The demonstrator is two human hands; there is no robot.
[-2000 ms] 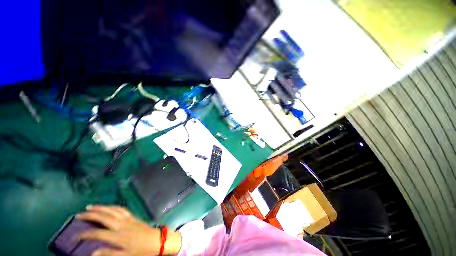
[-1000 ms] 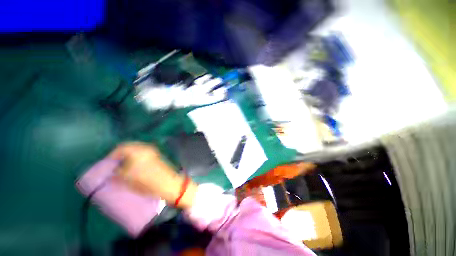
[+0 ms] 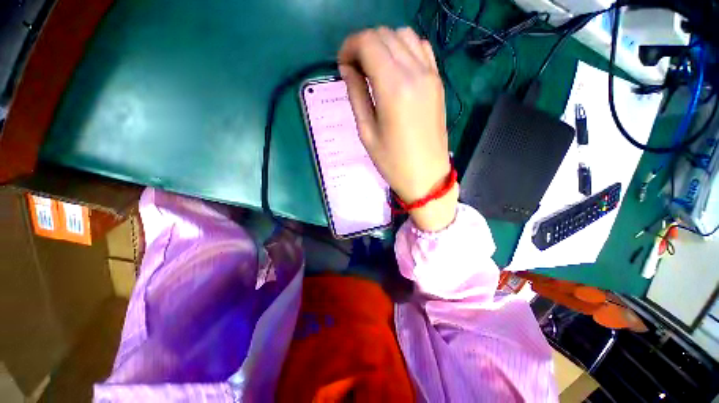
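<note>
A smartphone with a lit pale pink screen lies face up on the green bench. My right hand, with a red string at the wrist, is over the phone's upper right part, fingers loosely curled and apart. It hides part of the screen; no held thing shows, and contact with the screen cannot be told. My left hand is not visible; only the left sleeve shows at lower left. A black set-top box sits right of my right hand, with cables at its upper edge.
A black remote control and two short dark sticks lie on a white sheet. A black cable loops left of the phone. A power strip and tangled cables are at upper right. Cartons stand at lower left; a red-and-white item lies at right.
The view has swung down and left, so the screens are gone. The phone, dark earlier under my right hand, now shows a lit pink screen. My right hand has shifted to its upper right part.
</note>
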